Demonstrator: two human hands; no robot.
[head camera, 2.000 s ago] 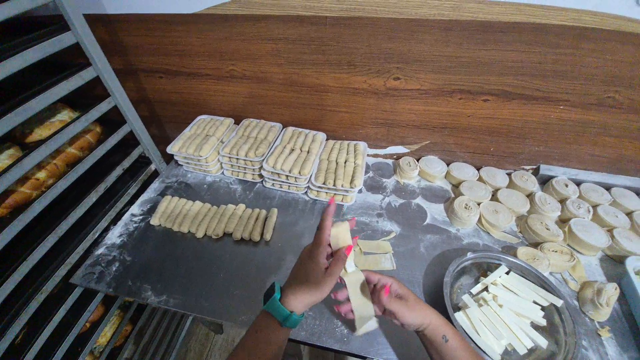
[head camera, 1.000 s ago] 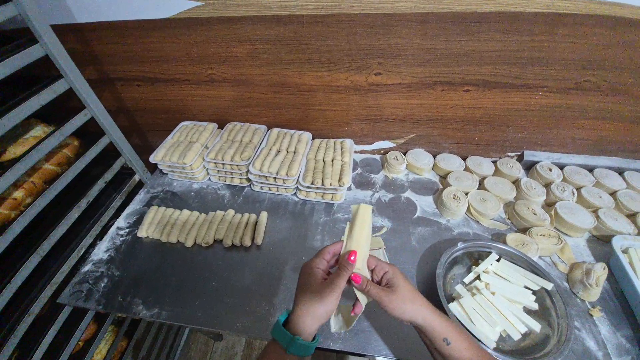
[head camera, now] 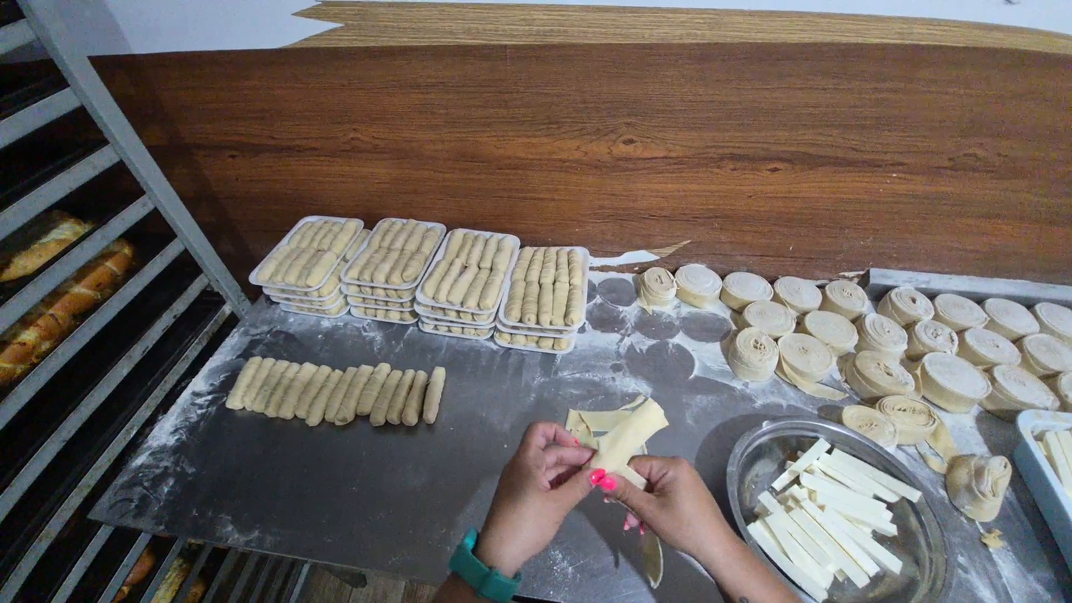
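Note:
My left hand (head camera: 544, 490) and my right hand (head camera: 670, 498) pinch a strip of dough (head camera: 624, 440) between thumbs and fingers, with part of it hanging below. Whether a cheese stick is inside is hidden. Dough scraps (head camera: 590, 420) lie on the metal table just behind. To the right stands a steel bowl (head camera: 936, 536) of white cheese sticks (head camera: 837, 511). Rolled coils of dough (head camera: 955, 381) fill the table's right side. A row of dough-wrapped sticks (head camera: 335, 394) lies to the left.
Stacked white trays of wrapped sticks (head camera: 544, 289) stand near the wood-look wall panel (head camera: 536, 151). A metal rack (head camera: 159, 201) with bread is at the left. A light blue container (head camera: 1038, 477) sits at the right edge. Flour dusts the metal table (head camera: 402, 494).
Two seconds ago my left index finger was extended upward beside the strip; now both hands pinch it with thumbs together. The dough has changed shape between my fingers.

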